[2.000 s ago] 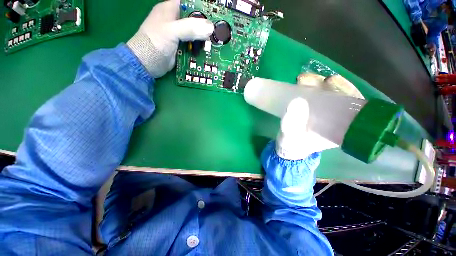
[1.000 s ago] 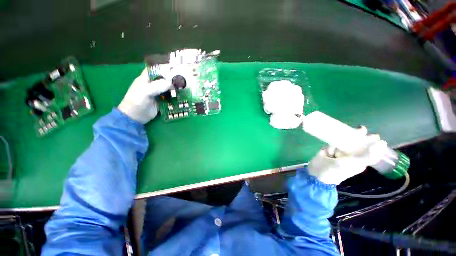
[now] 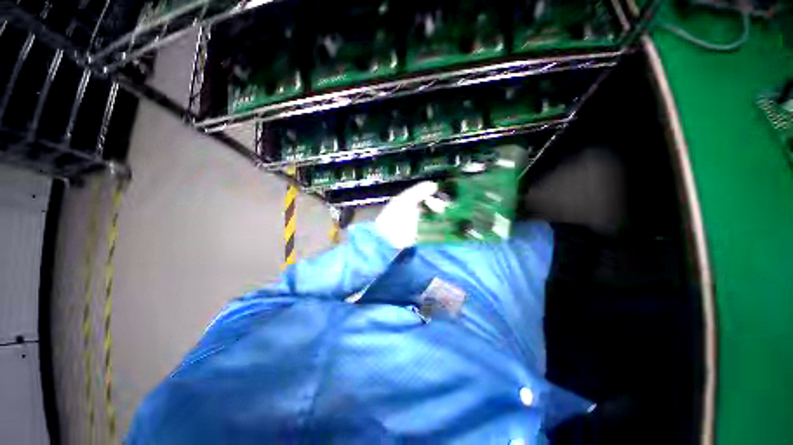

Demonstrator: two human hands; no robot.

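My left hand (image 3: pixel 403 214), in a white glove, holds a green circuit board (image 3: pixel 474 200) by its left side, in front of my chest. The board is blurred, with dark and pale parts on its face. A blue sleeve (image 3: pixel 524 265) rises to the board's lower right side. My right hand does not show; it may be behind the board. The dispensing syringe is not in view.
A wire rack (image 3: pixel 374 90) with several tiers of green boards stands beyond the held board. A green-topped bench (image 3: pixel 735 217) with a pale edge runs down the right, with part of another board (image 3: pixel 776 117) on it. Another wire rack (image 3: pixel 74 161) stands at upper left.
The view has swung left from the bench to the racks. A board has come off the bench in my left hand. The syringe and my right hand have gone from view.
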